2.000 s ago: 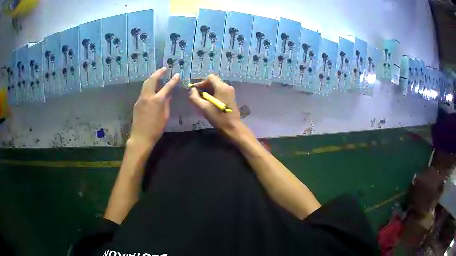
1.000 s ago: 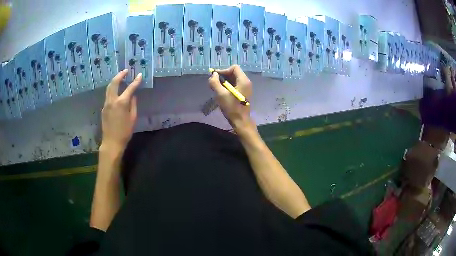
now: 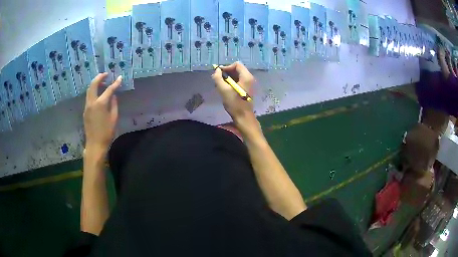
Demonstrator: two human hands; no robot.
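Several light blue product boxes (image 3: 175, 37) lie side by side in a long row across the white table, dark earphone-like pictures facing up. My right hand (image 3: 236, 88) holds a yellow pen-like tool (image 3: 236, 86) with a black part; its tip is at the lower edge of a box near the middle of the row. My left hand (image 3: 102, 108) has its fingers apart, with fingertips at the lower end of a box (image 3: 118, 47) left of the middle. This box sits slightly lower than its right neighbour, with a narrow gap on its left.
A yellow sheet (image 3: 118, 6) lies behind the row. More boxes (image 3: 396, 37) stand close together at the right. A person in a purple sleeve (image 3: 437, 90) is at the right end. Brown cartons (image 3: 419, 145) and a red item (image 3: 386, 201) lie on the right floor.
The view has shifted, so the row and both hands' places differ. The tool tip has moved right along the boxes' lower edges. My left hand stays at the same box.
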